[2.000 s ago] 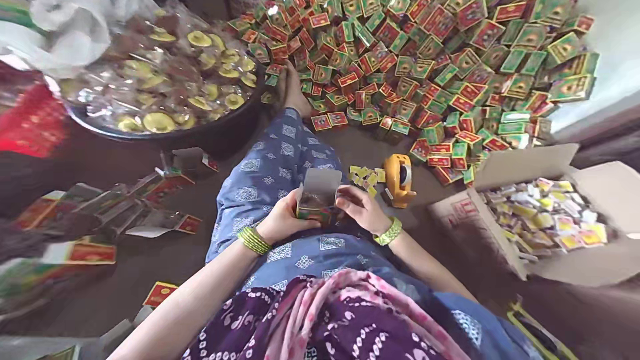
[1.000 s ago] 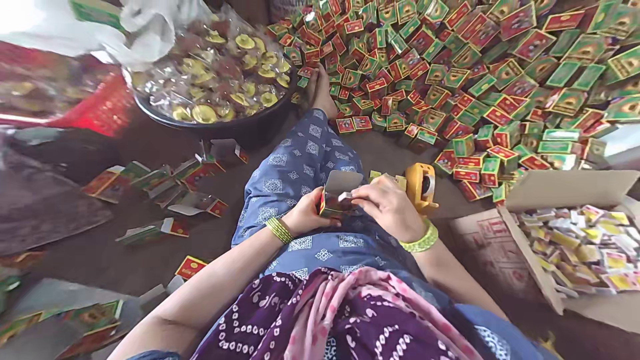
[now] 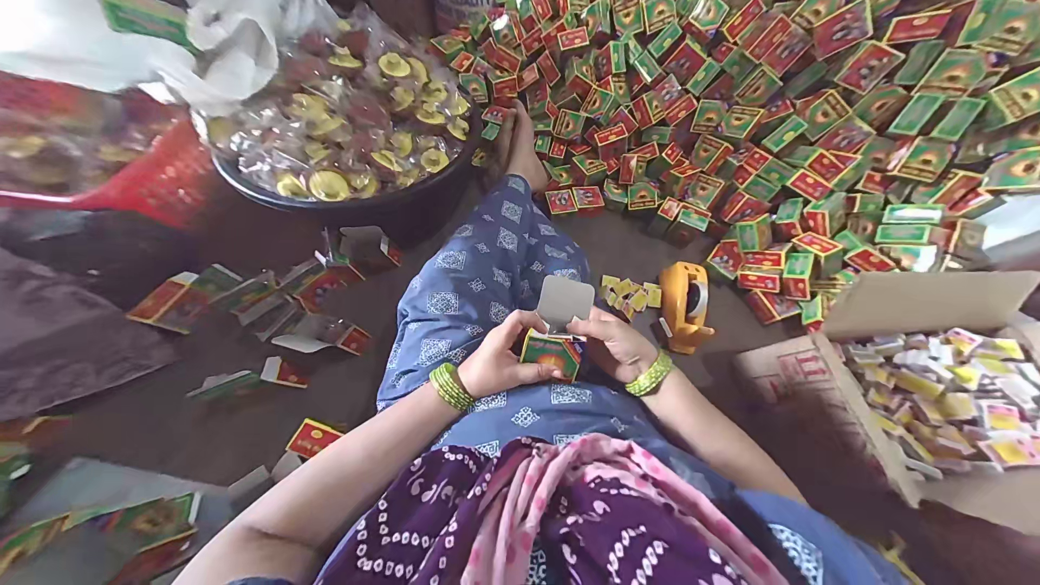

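Note:
A small green and red printed carton (image 3: 552,354) is in my left hand (image 3: 505,357), above my lap, with its pale top flap (image 3: 565,299) standing up. My right hand (image 3: 616,343) touches the carton's right upper edge by the flap; whether it holds anything small is hidden. Just beyond my right hand, an orange tape dispenser (image 3: 685,309) stands on the floor, with small yellow pieces (image 3: 630,296) beside it.
A dark tub (image 3: 422,195) of plastic-wrapped items with yellow round parts stands at upper left. Many red and green cartons (image 3: 674,114) are heaped ahead. Unfolded cartons (image 3: 301,296) lie at left. An open cardboard box (image 3: 812,390) at right holds small packets (image 3: 959,390).
A second ago my right fingers held a small white thing at the carton's opening; it no longer shows. The carton's printed green face now shows towards me. The view has shifted left.

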